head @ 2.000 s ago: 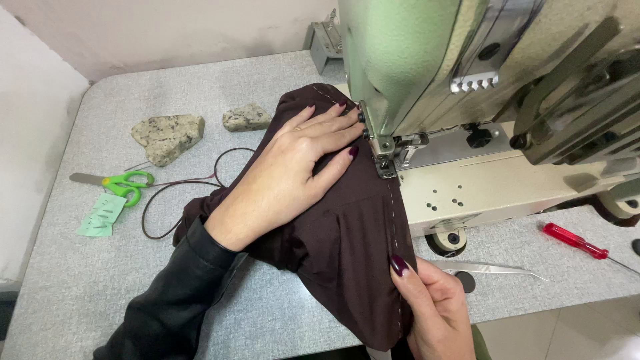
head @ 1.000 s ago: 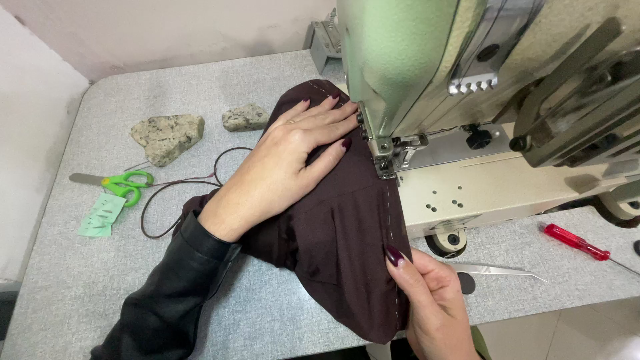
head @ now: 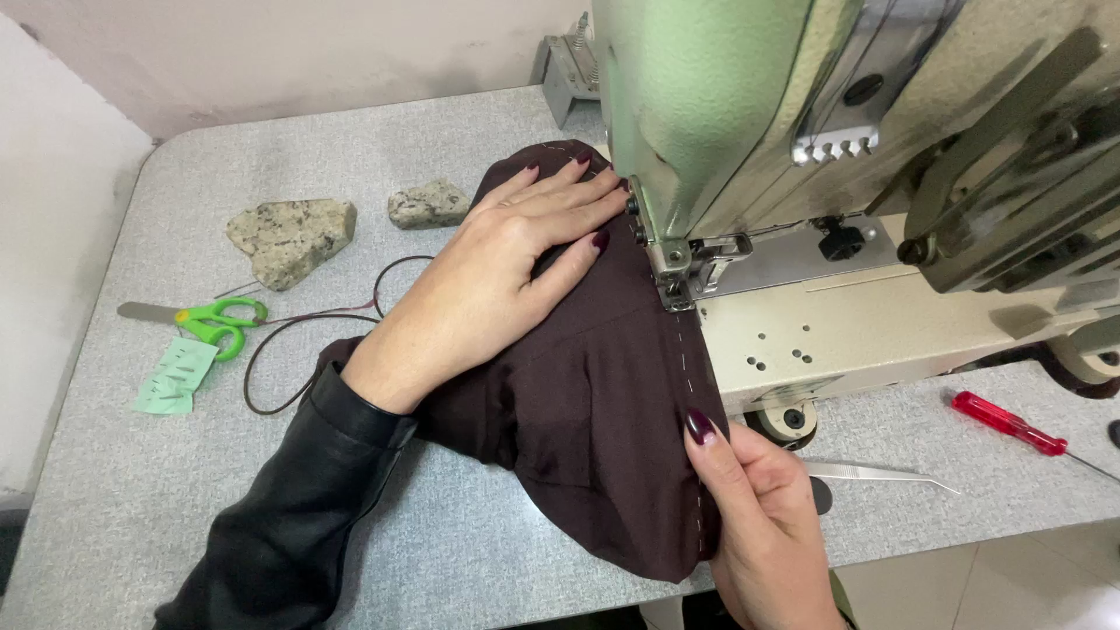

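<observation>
Dark brown fabric with a dashed line of light stitches along its right edge lies on the table and the bed of a sewing machine. The metal presser foot sits over that edge. My left hand rests flat on the fabric, fingers spread, fingertips just left of the machine head. Below the foot, my right hand pinches the stitched edge between thumb and fingers; its fingertips are partly hidden under the cloth.
On the left lie two stone pieces, green-handled scissors, a green paper with needles and a dark cord. At right are metal tweezers and a red-handled screwdriver. Walls border the table behind and left.
The fabric has shifted slightly upward past the presser foot over the earlier frames. My left hand has moved a little up with it, while my right hand still pinches the edge.
</observation>
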